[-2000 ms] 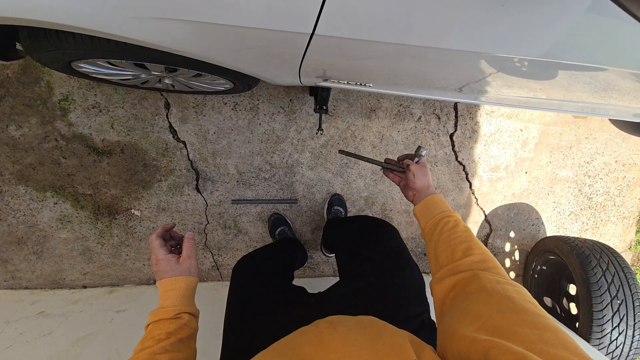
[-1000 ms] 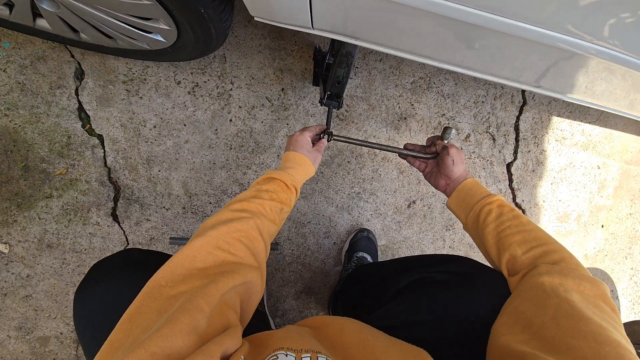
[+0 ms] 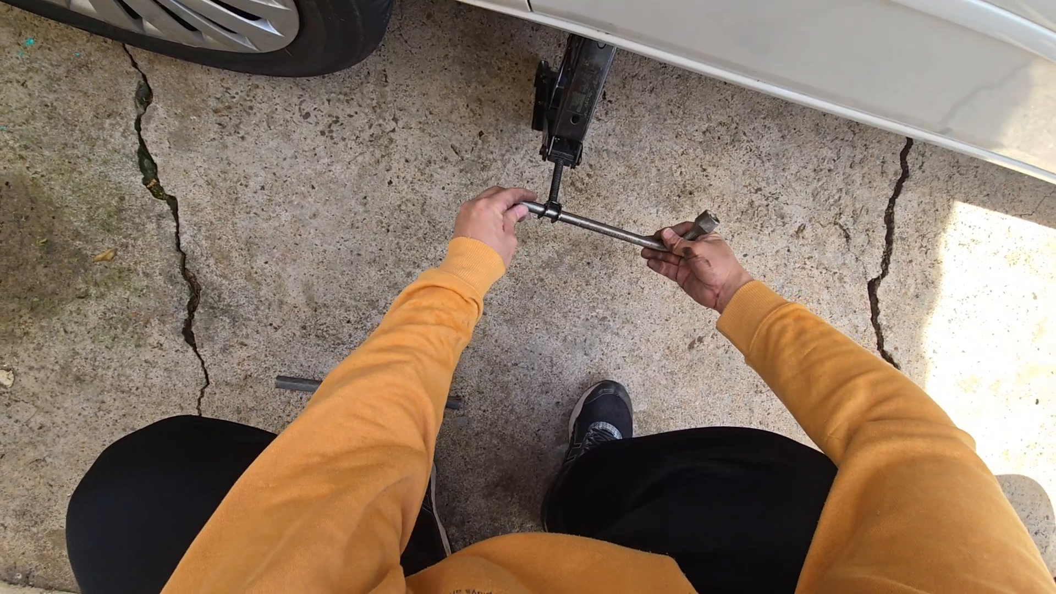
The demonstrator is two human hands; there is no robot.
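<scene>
A black scissor jack (image 3: 580, 95) stands under the sill of the white car (image 3: 742, 49), its screw pointing toward me. The bar of an L-shaped lug wrench (image 3: 606, 228) passes through the eye (image 3: 553, 209) at the end of that screw. My left hand (image 3: 492, 221) pinches the bar's far end, just left of the eye. Around the bent end, beside the socket (image 3: 704, 223), my right hand (image 3: 697, 262) is closed, its fingertips darkened with dirt.
A car wheel (image 3: 330, 37) with a silver cover is at upper left. On the cracked concrete (image 3: 346, 206) lies a grey metal bar (image 3: 297, 384), partly under my left forearm. My shoe (image 3: 602, 417) is below the jack.
Two seconds ago my left hand was apart from the wrench, which my right hand held away from the jack. Now the wrench is in the jack's eye with both hands on it. The view has come closer.
</scene>
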